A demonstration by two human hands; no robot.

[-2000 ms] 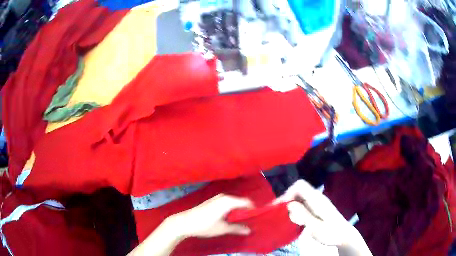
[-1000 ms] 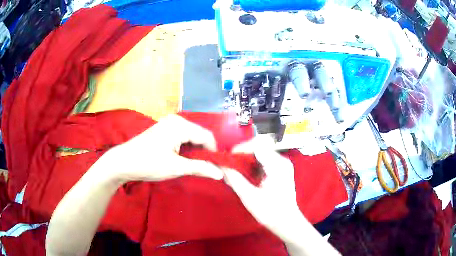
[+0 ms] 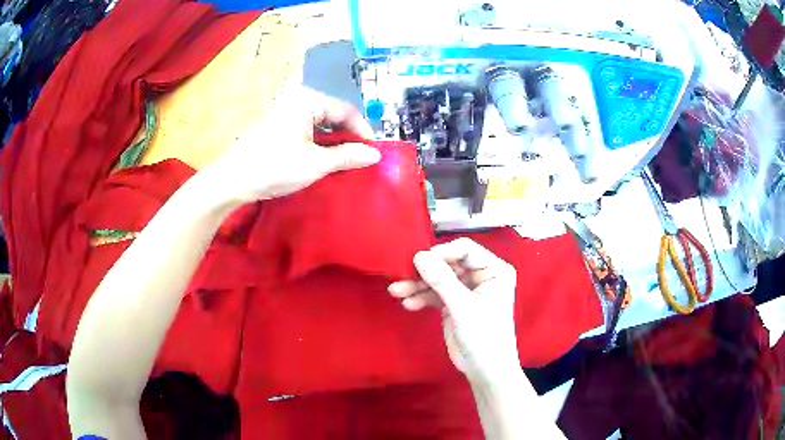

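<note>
A red cut panel [image 3: 357,210] lies with its upper right corner at the needle area of the white and blue overlock machine [image 3: 439,129]. My left hand [image 3: 297,150] pinches the panel's upper edge between thumb and fingers, just left of the machine's front. My right hand [image 3: 465,296] pinches the panel's lower right corner. The panel's right edge runs fairly straight between the two hands. The presser foot is not clearly seen. More red fabric [image 3: 344,335] lies flat under and in front of the panel.
Shears [image 3: 684,271] with orange and red handles lie right of the machine, with a small dark tool [image 3: 607,284] left of them. A clear plastic bag [image 3: 744,163] is at far right. A red heap [image 3: 77,129] and yellow board [image 3: 232,94] are at left. Maroon cloth [image 3: 637,378] hangs at lower right.
The hands, first low over the lap with red cloth, came up to the machine. Since then they have moved apart, the left up and the right down, spreading the panel's edge.
</note>
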